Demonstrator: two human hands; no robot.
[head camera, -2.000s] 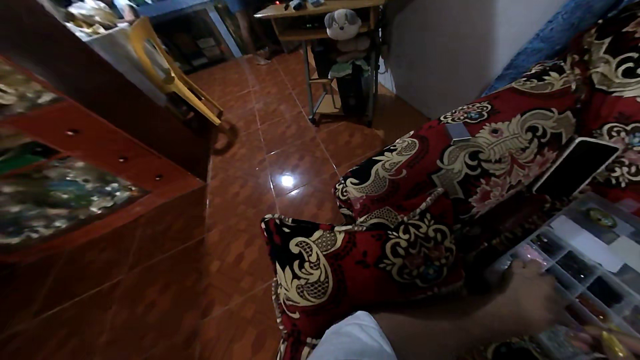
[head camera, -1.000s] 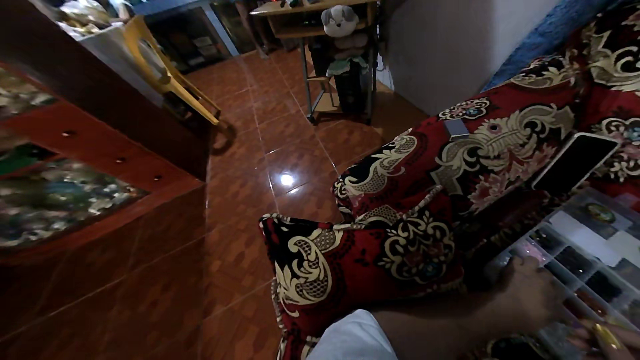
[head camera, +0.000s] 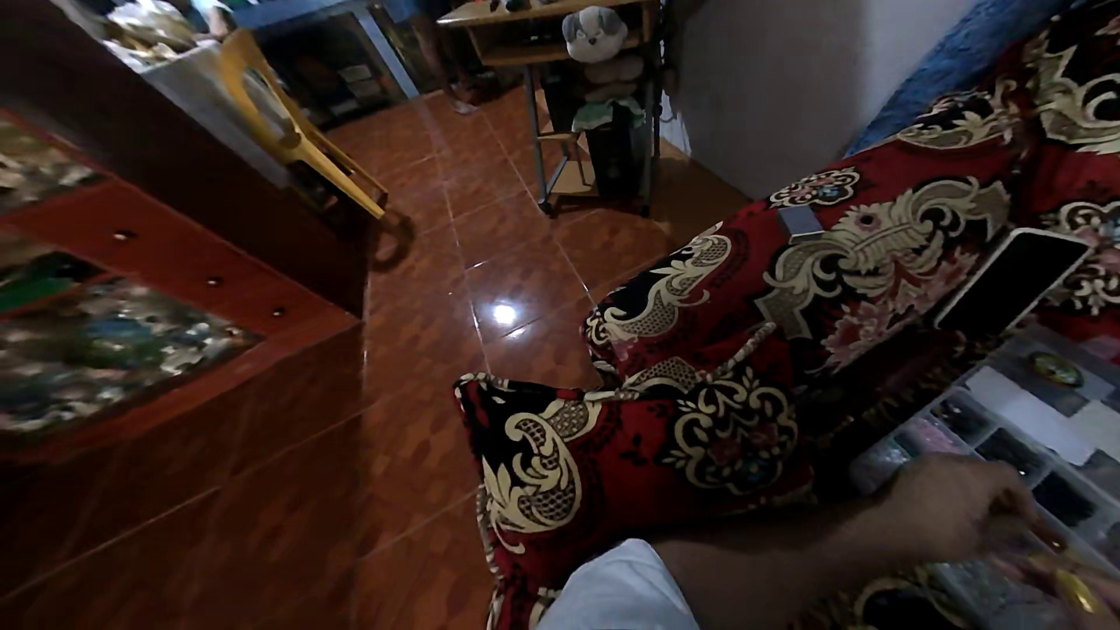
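My left hand (head camera: 958, 507), at the end of an arm in a pale sleeve, is over the near side of a clear plastic compartment box (head camera: 1006, 404) at the lower right. Its fingers are bent down near a row of compartments; whether they pinch anything is hidden. The box holds small dark and pink pieces that look like beads, and white cards. My right hand (head camera: 1050, 582) is partly in view at the lower right edge, blurred and close to the left fingertips. A shiny gold-coloured item (head camera: 1078, 593) is at its fingers; whether worn or held is unclear.
A phone (head camera: 1013, 282) leans beyond the box on the red patterned sofa (head camera: 884, 254). A small grey box (head camera: 800, 225) lies on the sofa. A matching cushion (head camera: 630, 455) is beside my left arm. Farther off are a yellow chair (head camera: 302, 144), a wheeled stand and a person's legs.
My left hand's fingers have moved rightward, closer to my right hand; before, they were over the compartments at the box's left end.
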